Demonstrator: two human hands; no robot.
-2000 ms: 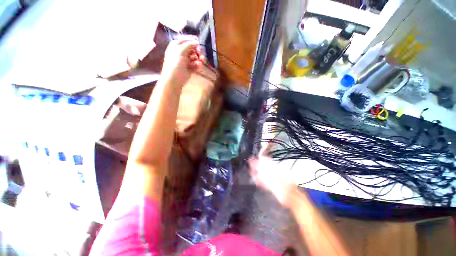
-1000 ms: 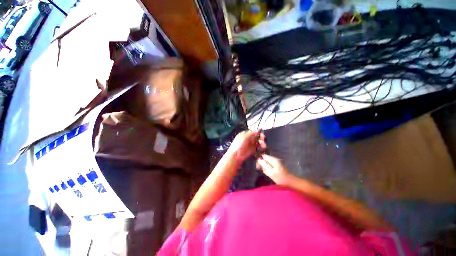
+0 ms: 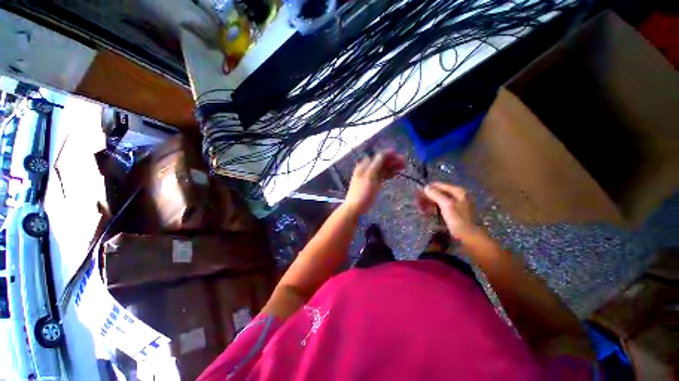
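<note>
My left hand point(image 3: 374, 175) and my right hand point(image 3: 449, 206) are in front of my body, past the table's front edge. A short stretch of thin black cable point(image 3: 412, 178) runs between their fingertips. Both hands are closed on it, with a small gap between them. The left fingers are blurred, and I cannot tell whether a tie is in them. Many loose black cables point(image 3: 357, 78) lie in long rows across the white table point(image 3: 301, 177), with some loops at its near edge.
An open carton point(image 3: 532, 167) stands at the right beside a blue bin point(image 3: 447, 140) under the table. Brown taped cartons point(image 3: 190, 260) are stacked at the left. A clear tub point(image 3: 311, 13) and a yellow tape roll point(image 3: 237, 39) are at the top. My shoes stand on the speckled floor.
My left hand has come down from far out over the cartons to near my right hand. The view has turned, and the open carton now shows. The hands are slightly further apart than one second ago.
</note>
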